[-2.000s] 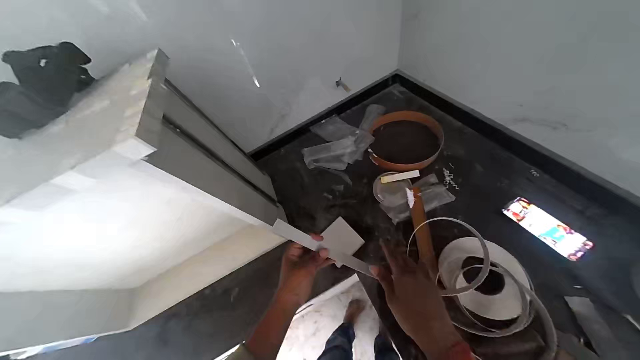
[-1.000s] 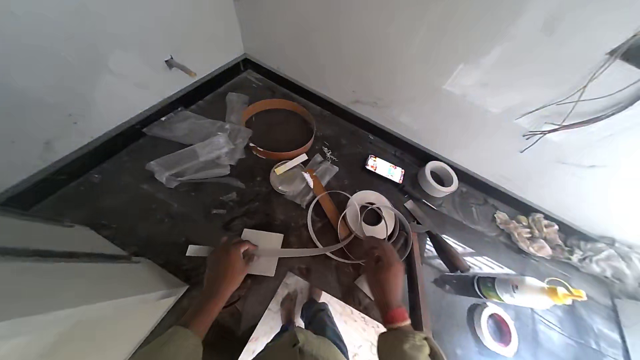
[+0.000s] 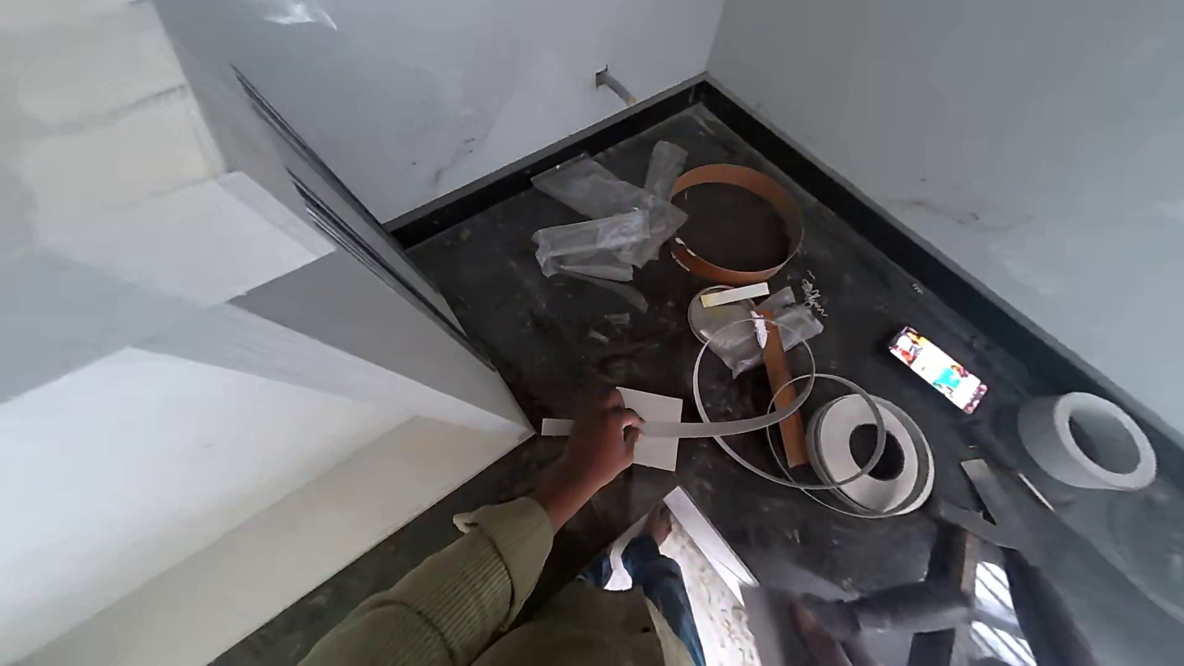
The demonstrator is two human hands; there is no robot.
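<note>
My left hand (image 3: 601, 439) pinches a pale flat edging strip (image 3: 698, 429) over a small white square piece (image 3: 652, 402) on the dark counter. The strip curves right in loose loops into a white roll of edging (image 3: 837, 435). At the bottom right, what looks like my right hand (image 3: 819, 629) is a dark blur beside a dark handle-like shape (image 3: 911, 606); whether it grips anything is unclear. A brown strip (image 3: 784, 388) lies under the loops. A round lid or container (image 3: 710, 319) with a short pale piece (image 3: 735, 294) on it lies behind.
Crumpled clear plastic (image 3: 601, 236) and a brown coiled band (image 3: 786, 208) lie towards the corner. A lit phone (image 3: 939, 368), a white tape roll (image 3: 1133, 449) and a flat grey blade-like piece (image 3: 979, 490) are on the right. A white panelled structure (image 3: 398, 370) rises at the left.
My right hand has left the strip and loops and moved down to the right. My left hand still holds the strip. The view has swung left since one second ago.
</note>
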